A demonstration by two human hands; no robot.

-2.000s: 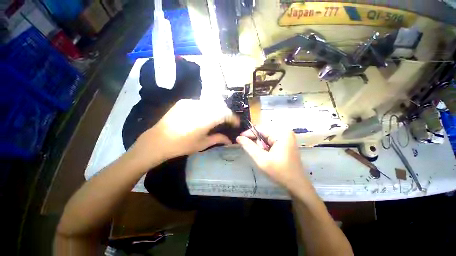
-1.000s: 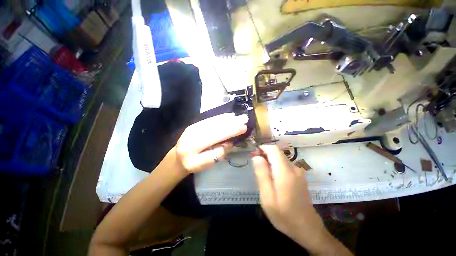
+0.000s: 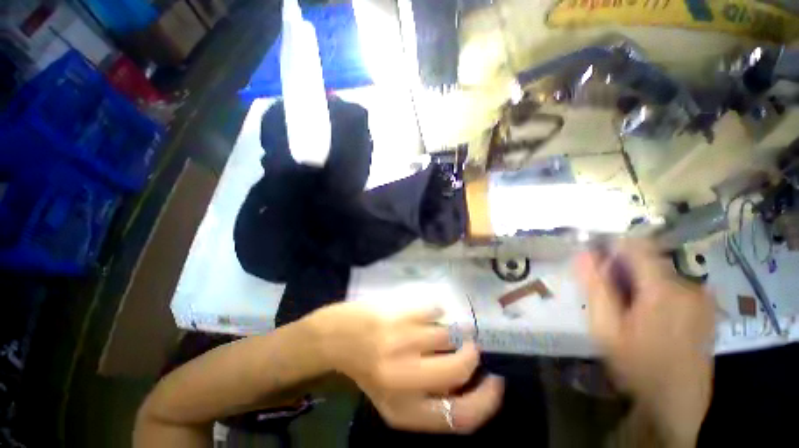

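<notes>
The black knit fabric (image 3: 399, 214) lies with one end under the presser foot (image 3: 448, 171) of the cream sewing machine, and the rest joins a dark heap on the left of the table. My left hand (image 3: 412, 363) is off the fabric, at the table's front edge, fingers curled and a ring showing; whether it holds anything is unclear. My right hand (image 3: 653, 324) is blurred, at the right front of the table, closed around a small dark reddish tool with a metal tip (image 3: 618, 271), which looks like thread snips.
A lit white lamp tube (image 3: 307, 96) stands over the heap. The tan guide strip (image 3: 477, 208) is beside the foot. A brown L-shaped scrap (image 3: 524, 293) lies on the table, with grey tweezers (image 3: 753, 284) and a tan square (image 3: 746, 304) at right. Blue crates (image 3: 79, 157) stand left.
Both hands have left the needle area. My left hand has moved down to the front edge, and my right hand has moved right with the tool. The fabric end at the foot is uncovered.
</notes>
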